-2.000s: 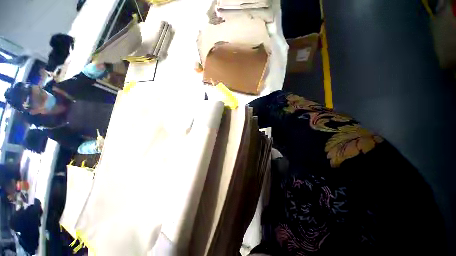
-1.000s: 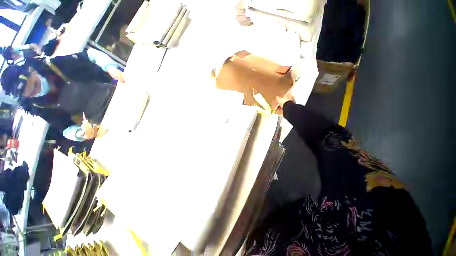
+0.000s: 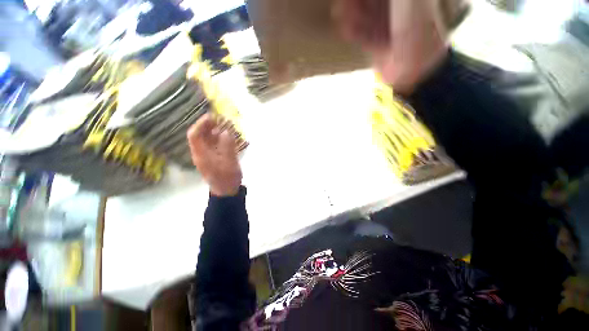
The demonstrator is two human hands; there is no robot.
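My left hand (image 3: 216, 155) is raised at the left of centre. Its fingers are loosely curled and apart, with nothing visible in them, in front of a stacked pile of pouches with yellow edges (image 3: 161, 103). My right hand (image 3: 413, 45) is blurred at the upper right, by a brown panel (image 3: 303, 42). It appears to grip the panel's right part, though blur hides the fingertips. The panel is cut off by the top edge. Another stack with yellow edging (image 3: 403, 136) lies on the table below my right hand.
The white table (image 3: 303, 142) runs across the middle, with its front edge before my body. More layered pouches with yellow ends (image 3: 71, 123) are at the left. Pale grey material (image 3: 549, 71) lies at the right. A small layered stack (image 3: 252, 64) is behind my left hand.
The view has swung to other stacks on the table. My left hand has come into view. My right hand, earlier reaching to the brown panel on the table, is now raised with it.
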